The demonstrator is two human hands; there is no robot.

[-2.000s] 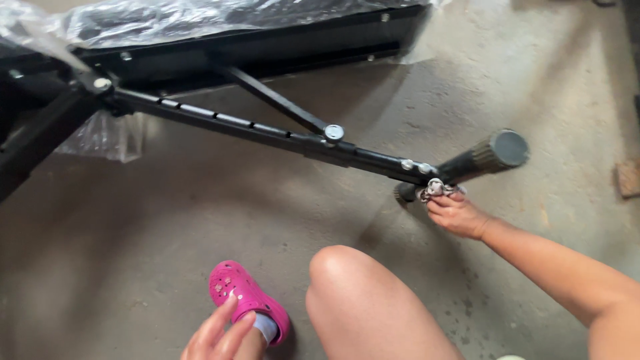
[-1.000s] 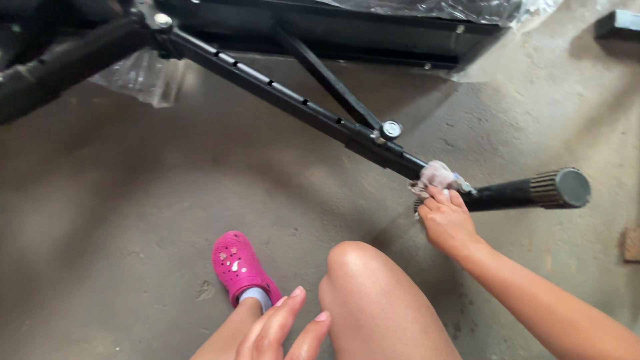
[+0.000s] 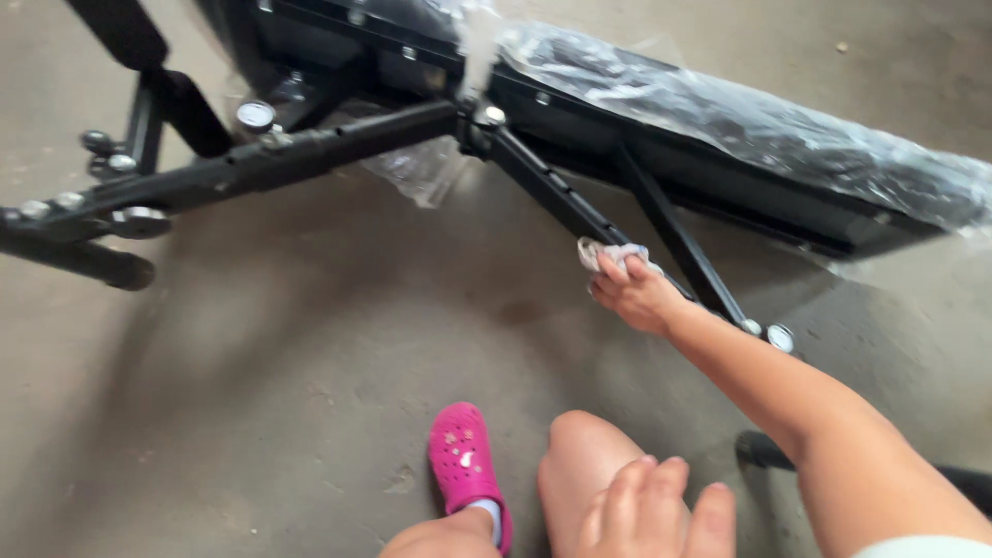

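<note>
My right hand (image 3: 637, 293) presses a crumpled whitish cloth (image 3: 616, 254) around a black square metal tube with adjustment holes (image 3: 550, 184), part of a weight bench's frame. Near the bottom edge my left hand (image 3: 659, 508) is held over my knee, its fingers a little apart and holding nothing. A thin black brace (image 3: 676, 225) slopes down behind my right hand to a round silver-faced knob (image 3: 780, 338). The tube's lower end is hidden behind my right forearm.
A bench pad in clear plastic wrap (image 3: 728, 124) lies along the frame's far side. At left are a second holed tube (image 3: 302, 159), black foam rollers (image 3: 124, 35) and a foot bar (image 3: 85, 260). A pink clog (image 3: 465, 457) is on the concrete floor (image 3: 294, 387).
My right hand with the cloth has moved up the tube from its foot end, past the silver-faced knob. The view has shifted left, bringing in the left part of the frame.
</note>
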